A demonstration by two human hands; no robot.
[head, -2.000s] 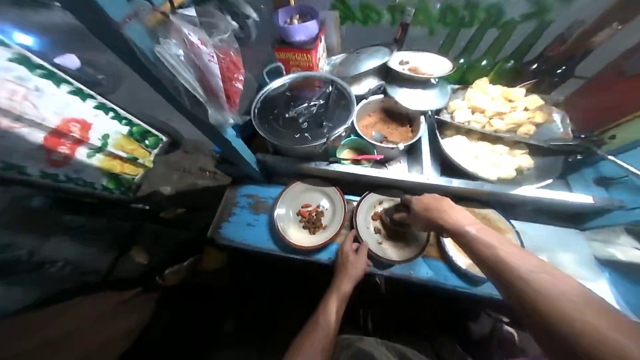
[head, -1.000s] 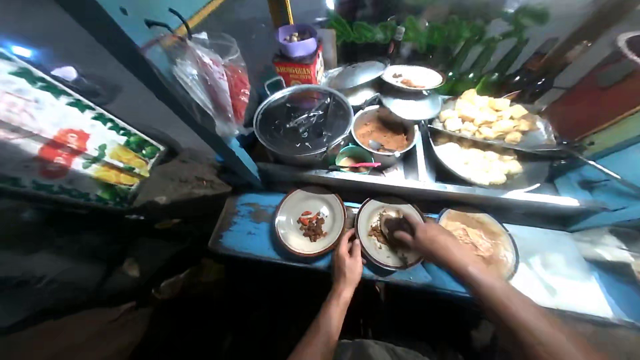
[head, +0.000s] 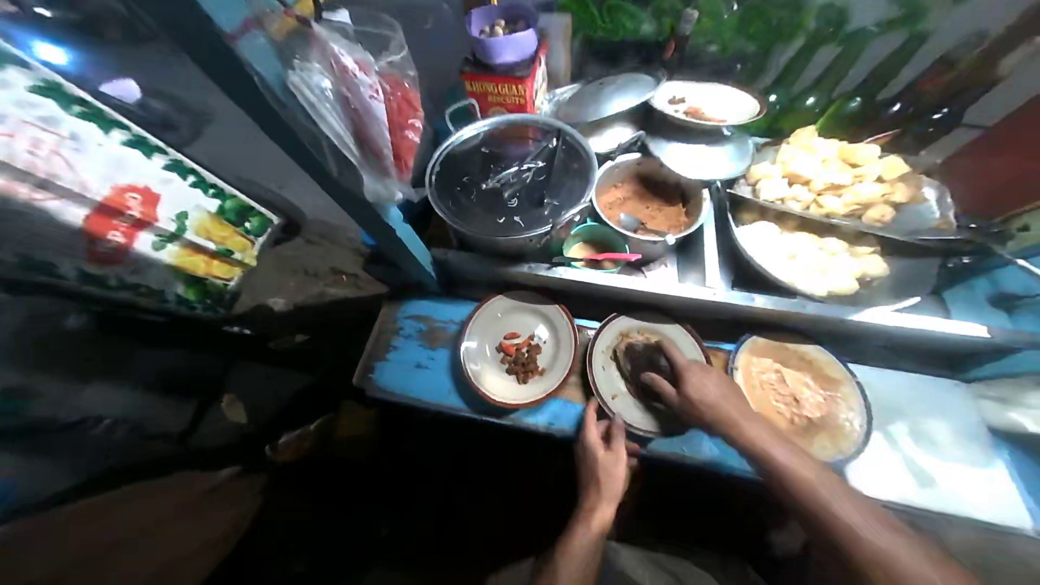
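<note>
My right hand (head: 686,382) grips a dark pestle (head: 647,367) and presses it onto brownish food in the middle plate (head: 599,366), which has a brown rim. At the near left edge of that plate rests my left hand (head: 605,451), its fingers on the rim. To the left, another brown-rimmed plate (head: 481,366) holds red chili pieces and small brown chunks (head: 524,362). On the right, beyond my right hand, a dark-rimmed plate (head: 861,406) carries a light brown paste (head: 792,390).
Behind the blue wooden ledge (head: 414,349) stand a lidded pot (head: 512,183), a pot of brown paste (head: 650,199), a green cup (head: 595,244) with a pink-handled utensil, and trays of pale food pieces (head: 841,175). Plastic bags (head: 382,106) hang by a blue post (head: 325,154).
My right hand has shifted a little within the middle plate, still with the pestle. My left hand stays at the plate's near left edge.
</note>
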